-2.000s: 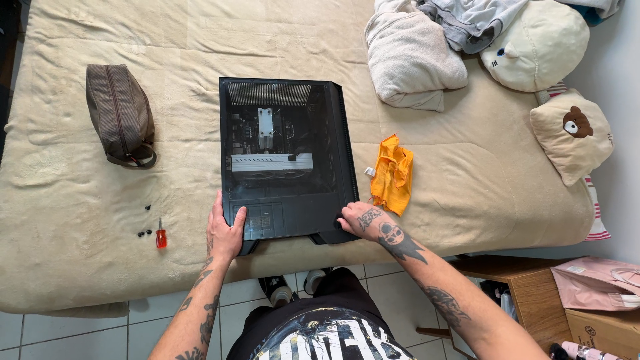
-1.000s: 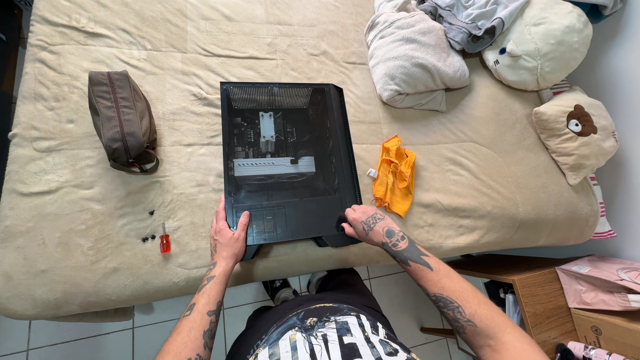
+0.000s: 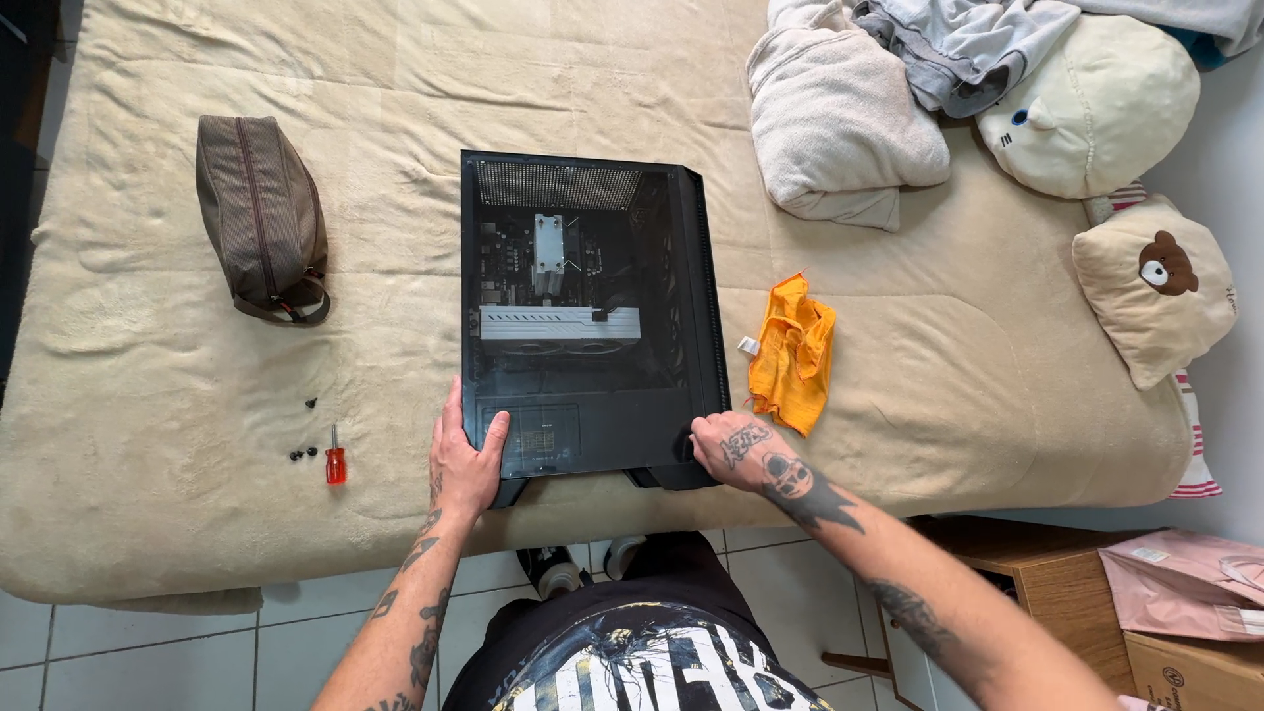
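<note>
A black computer case lies on its side on the bed, its transparent side panel facing up. Through the panel show a white graphics card and a pale CPU cooler. My left hand rests along the case's lower left edge, thumb over the panel's corner. At the lower right corner, my right hand is against the case with curled fingers; its fingertips are partly hidden. To the left lie a small screwdriver with a red handle and several black screws.
A brown zippered pouch lies on the left of the beige blanket. An orange cloth is right of the case. Folded towels and plush pillows lie at the upper right. A wooden cabinet stands beside the bed.
</note>
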